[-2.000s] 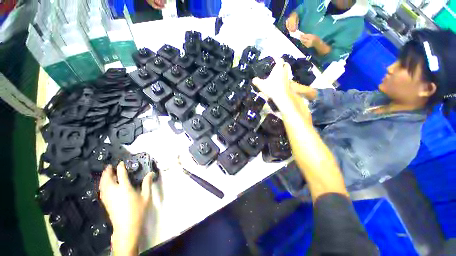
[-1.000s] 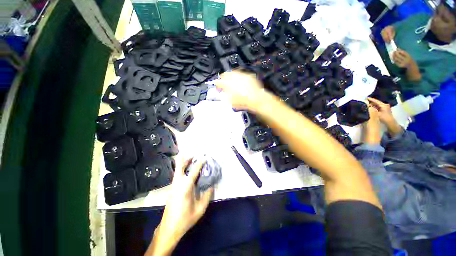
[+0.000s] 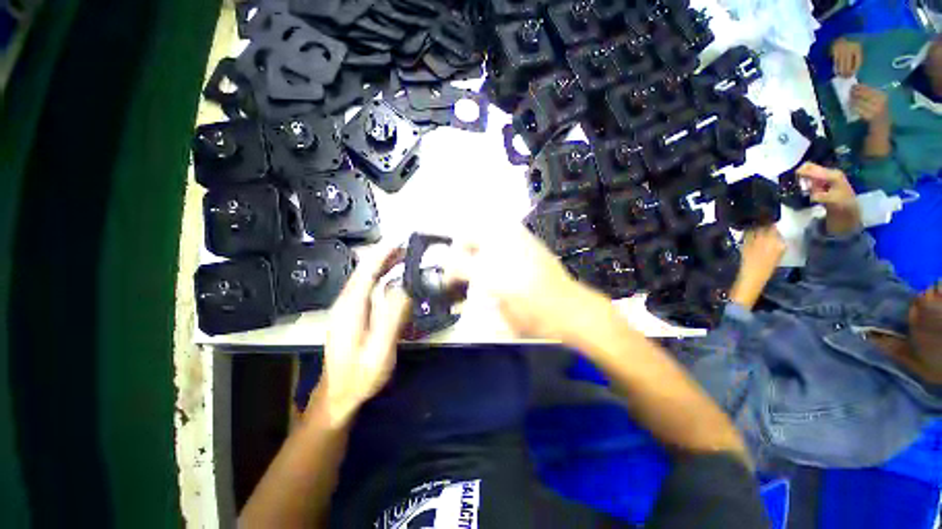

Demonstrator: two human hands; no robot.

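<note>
A black housing unit (image 3: pixel 429 310) stands near the table's front edge, with a grey round detail showing on it. My left hand (image 3: pixel 362 331) holds it from the left side. A flat black plate (image 3: pixel 417 258) with a large hole is over the unit's face, tilted against it. My right hand (image 3: pixel 527 279) is blurred at the right of the plate, with its fingertips near the plate's edge; whether it grips the plate is not clear. The brush does not show.
Housing units (image 3: pixel 238 217) stand in rows at the left, and many more (image 3: pixel 635 207) at the right. Loose flat plates (image 3: pixel 300 62) lie in a heap at the back left. A dark green conveyor (image 3: pixel 93 258) runs along the left. A neighbour in a denim jacket (image 3: pixel 826 382) works at the right.
My right hand has come from the plate heap to the unit in my left hand, and a plate now shows there. The view has shifted, with the table's contents higher in it.
</note>
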